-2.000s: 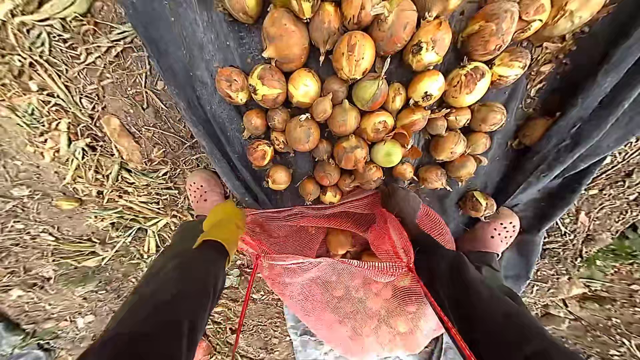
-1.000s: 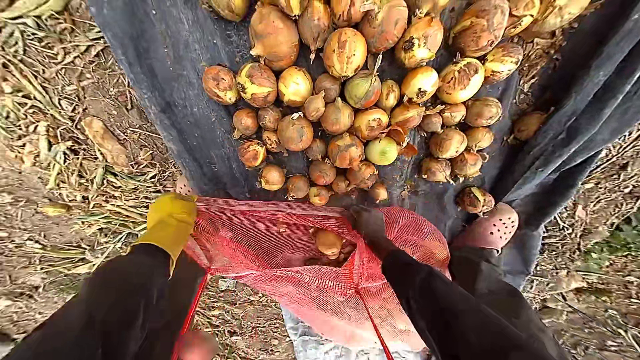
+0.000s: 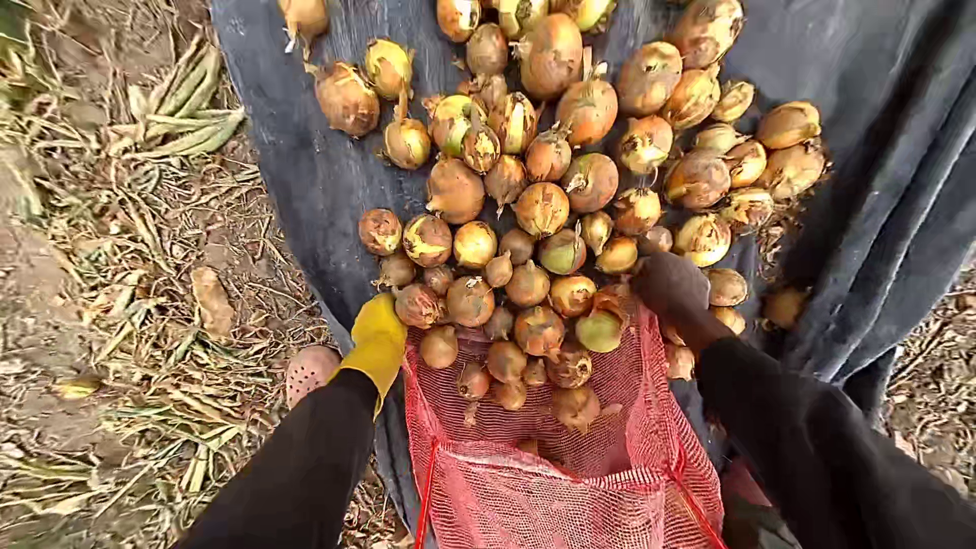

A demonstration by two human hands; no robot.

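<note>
My left hand [image 3: 377,335], in a yellow glove, is at the left corner of the mouth of a red mesh sack [image 3: 534,496], gripping its edge. My right hand [image 3: 671,286], which looks dark, holds the sack's right edge among the onions. The sack's mouth lies spread open between both hands, its far edge under the nearest onions. Several small onions [image 3: 576,408] rest on the mesh inside the mouth. A greenish onion [image 3: 598,331] lies at the rim near my right hand. The fingertips of both hands are partly hidden.
Many onions [image 3: 541,210] lie spread over a dark cloth sheet [image 3: 305,168], which is folded at the right. Dry leaves and soil [image 3: 168,305] border it on the left. A pink perforated clog [image 3: 311,372] shows beside my left arm.
Both hands have moved forward with the sack's mouth, which has gone from below the onions to under the nearest ones. Small onions now lie on the mesh. The view has shifted.
</note>
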